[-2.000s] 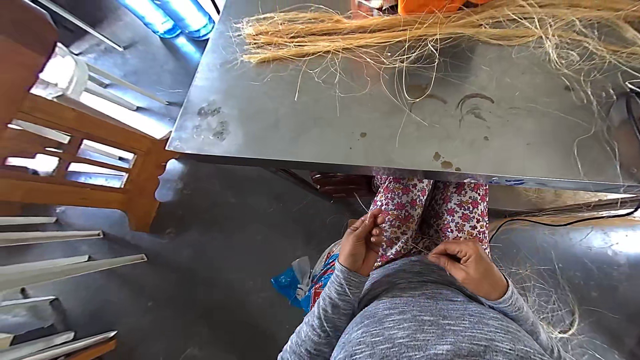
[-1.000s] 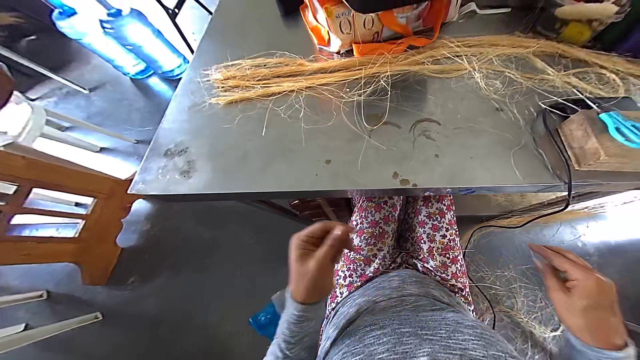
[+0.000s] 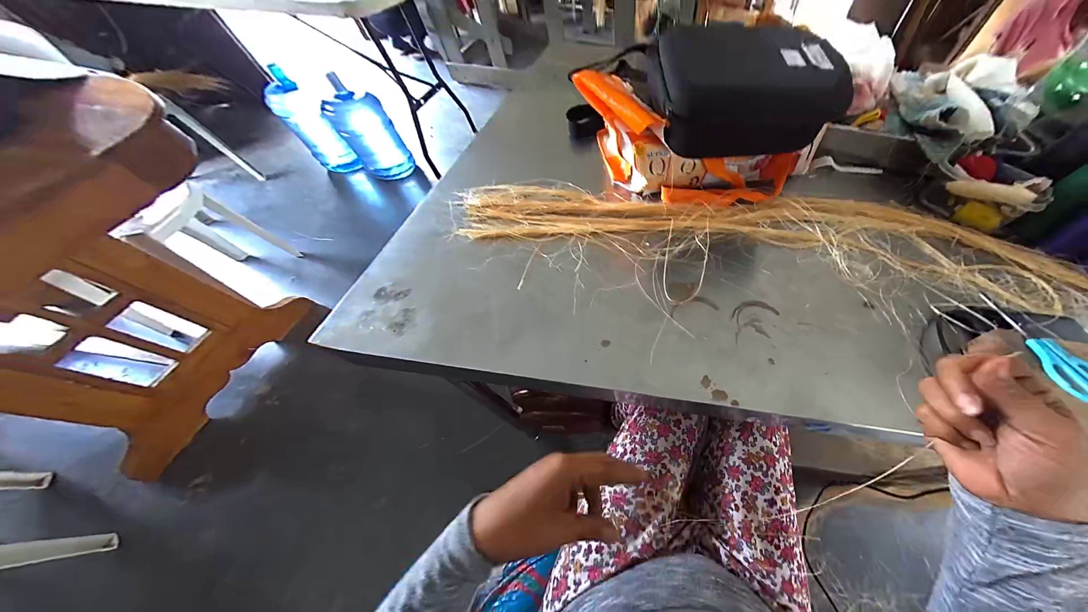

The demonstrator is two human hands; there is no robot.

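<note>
My left hand (image 3: pixel 552 501) hovers over the floral-trousered lap, thumb and fingers apart, with nothing visible between them. My right hand (image 3: pixel 1003 416) is raised at the table's right edge, its fingers curled on a thin pale fibre strand (image 3: pixel 884 478) that trails down leftward across the lap. Just above the right hand lie light-blue-handled scissors (image 3: pixel 1058 365). A long bundle of straw-coloured plant fibre (image 3: pixel 612 217) stretches across the grey table (image 3: pixel 510 314), with loose strands straying toward the front.
A black case (image 3: pixel 752 89) rests on an orange bag (image 3: pixel 646 161) behind the fibre. Plastic bags (image 3: pixel 960 110) and oddments fill the back right. Large blue water bottles (image 3: pixel 370 132) stand on the floor beyond the table; a wooden chair (image 3: pixel 178 340) is at left. A black cable (image 3: pixel 812 544) hangs at right.
My right hand has moved from over the lap out to the right and up to the table edge. My left hand is lower than a second ago. The view has tilted upward, showing the black case.
</note>
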